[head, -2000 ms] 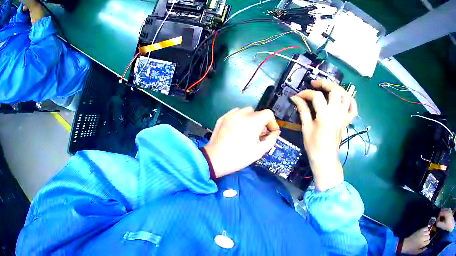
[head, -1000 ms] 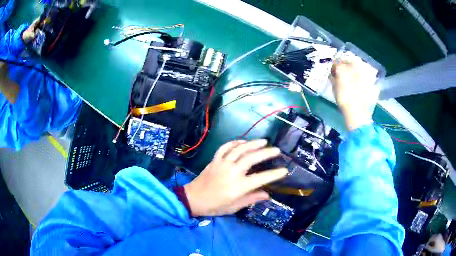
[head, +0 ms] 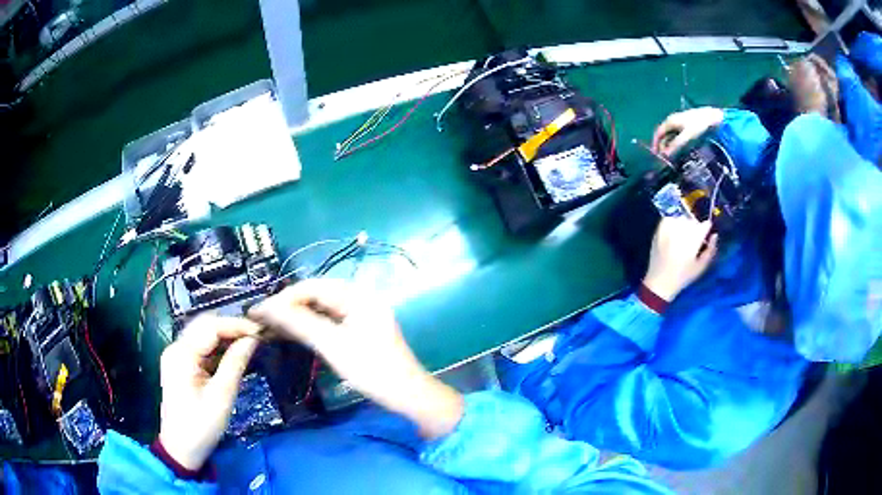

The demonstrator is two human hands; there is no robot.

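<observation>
A black unit lies on the green bench in front of me, with a round part and small boards at its far end. Its blue circuit board shows at the near end, between my sleeves. My left hand is over the unit's left side, with thumb and fingers bent together. My right hand reaches in from the right, slightly blurred, its fingertips meeting the left fingertips over the unit. Whether something small is pinched between them cannot be told. The hands hide the unit's middle.
Clear bins of black cables and white parts stand at the bench's far edge. Another black unit lies to the right, others at the far left. A person in a blue smock works at a unit on the right.
The view has swung to the right. My right hand has left the white parts' bin and come back over the unit. My left hand's fingers have gone from spread to bent together.
</observation>
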